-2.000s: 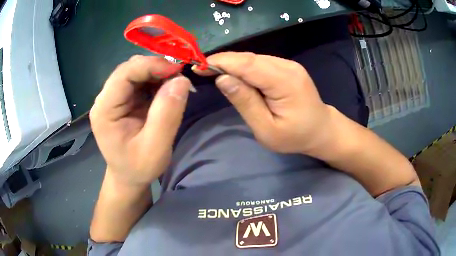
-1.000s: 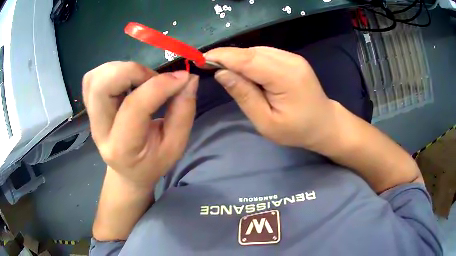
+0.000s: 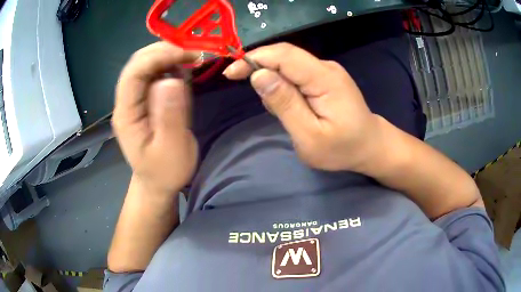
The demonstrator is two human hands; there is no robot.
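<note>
The red thermometer housing (image 3: 201, 27) is held up over the bench edge. It is an open frame with its inside showing, wide end to the upper left. My right hand (image 3: 320, 108) pinches the dark metal probe stem (image 3: 251, 64) at the narrow end between thumb and forefinger. The rest of the stem is hidden by the hand. Thin red wires (image 3: 210, 73) loop below the housing. My left hand (image 3: 157, 114) is blurred just below the housing's left side, fingers curled; whether it holds the wires or touches the housing cannot be told.
Small white rings (image 3: 257, 8) lie on the dark green mat (image 3: 103, 63). A white tray or lid (image 3: 43, 74) stands at the left. A clear ribbed plastic tray (image 3: 454, 85) is at the right, with black cables (image 3: 457, 25) across its top. Cartons (image 3: 503, 188) stand on the floor.
The housing has turned from edge-on to show its open inside and has risen slightly. My left hand has moved away from its narrow end, to the left.
</note>
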